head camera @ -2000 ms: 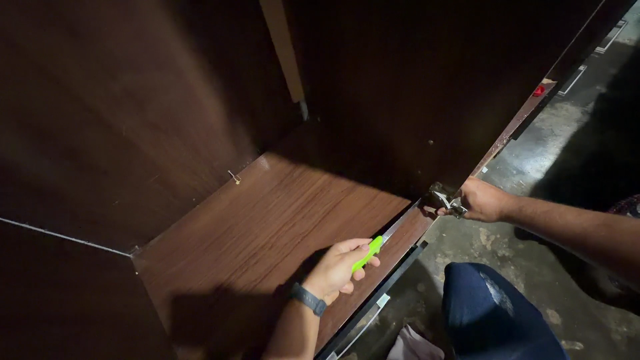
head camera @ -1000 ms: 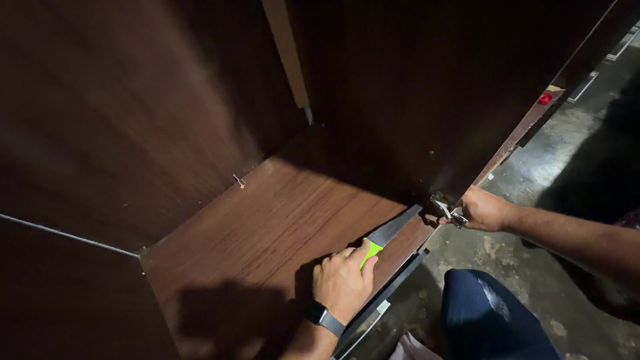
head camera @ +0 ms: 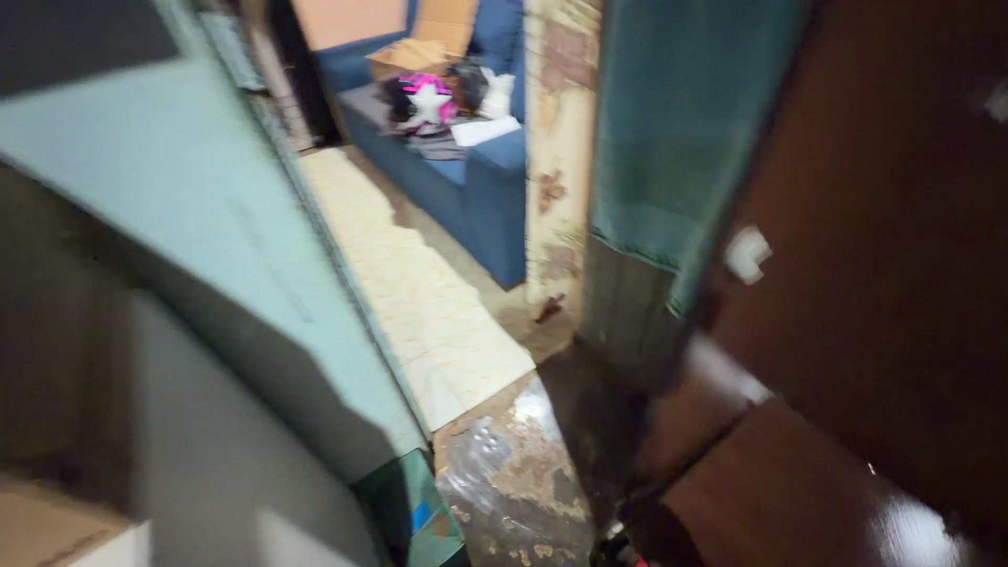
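Observation:
Neither of my hands shows in the head view at this moment, so what they hold cannot be seen. Dark brown wooden cabinet panels (head camera: 882, 236) fill the right side, with a small white fitting (head camera: 748, 253) near one edge. At the bottom, right of centre, lies a small dark and red object (head camera: 622, 547), too blurred to name. The whole picture is smeared by motion.
A pale green panel (head camera: 205, 197) slants across the left. Beyond a doorway stand a blue sofa (head camera: 488, 205) with a cardboard box (head camera: 409, 57) and a floral curtain (head camera: 555, 157). Cream sheeting (head camera: 417, 291) covers part of the worn floor (head camera: 512, 472). Teal cloth (head camera: 677, 118) hangs nearby.
The view has swung far away from the cabinet's inside to a doorway. Both hands and the green-handled blade seen earlier are out of view.

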